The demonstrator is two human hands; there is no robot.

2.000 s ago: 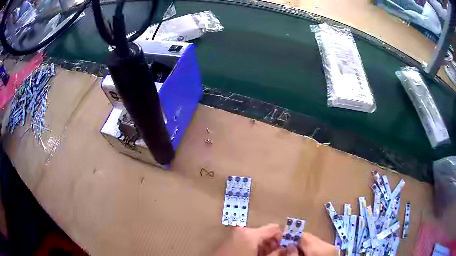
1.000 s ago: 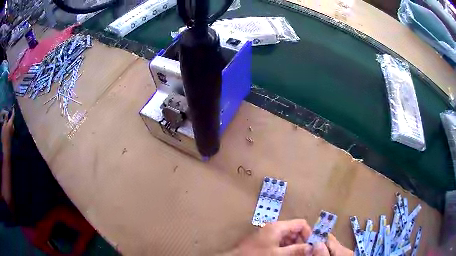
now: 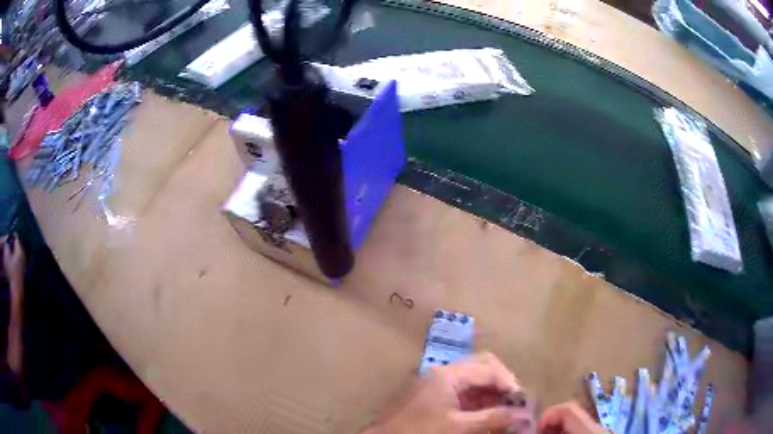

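Note:
My left hand (image 3: pixel 462 394) is at the bottom centre, fingers pinched on a small circuit board piece (image 3: pixel 519 403). The piece is blurred and mostly covered by the fingers. My right hand (image 3: pixel 570 419) is just right of it, cut off by the bottom edge; whether its fingertips touch the piece is unclear. A white part-panel (image 3: pixel 447 337) with dark round parts lies flat on the cardboard, its lower end behind my left hand. A loose heap of separated strips (image 3: pixel 648 398) lies to the right of my hands.
A blue-violet and white machine (image 3: pixel 373 161) stands behind a hanging black cylinder (image 3: pixel 309 178). Bagged white products (image 3: pixel 702 191) lie on the green belt (image 3: pixel 576 153). Thin strips (image 3: pixel 85 140) and pink wrap (image 3: pixel 63 110) are at far left. A person's arm (image 3: pixel 14 297) shows at the left edge.
Compared with a second ago, the board piece has turned and is more hidden by my fingers. My left hand now overlaps the part-panel's lower end. The view has shifted, and more bagged products show on the belt.

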